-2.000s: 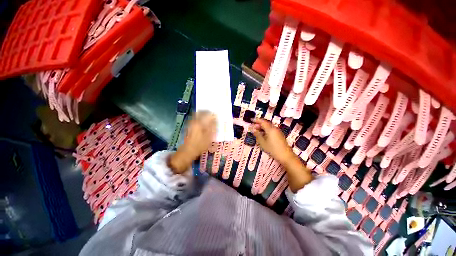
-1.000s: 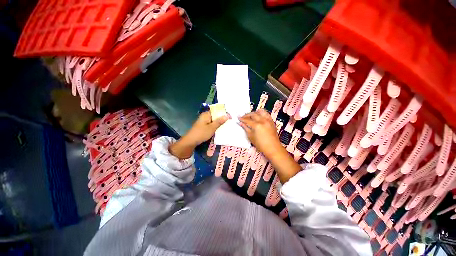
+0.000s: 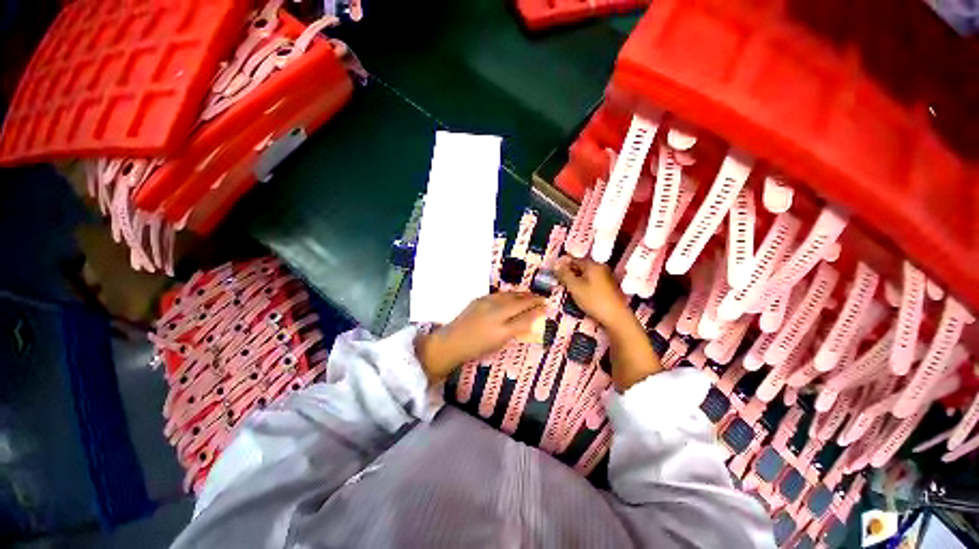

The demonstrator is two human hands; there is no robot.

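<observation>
Pink-strapped smartwatches lie in close rows, and a black watch face shows just below my hands. My left hand reaches over the straps with its fingers extended, a small pale-yellow piece at its fingertips. My right hand is pinched at a watch face in the upper row, with a small greyish film at its fingertips. A long white sheet lies left of the hands over part of the row. A green-strapped watch lies at the sheet's left edge.
Stacked red trays with hanging pink straps stand at right. More red trays are at upper left. A pile of pink-strapped watches is at lower left. The dark-green bench mat lies between. Paper is at lower right.
My hands have left the white sheet and moved down and right onto the watches. The sheet now lies left of them, with more of the watch row uncovered. The view has shifted.
</observation>
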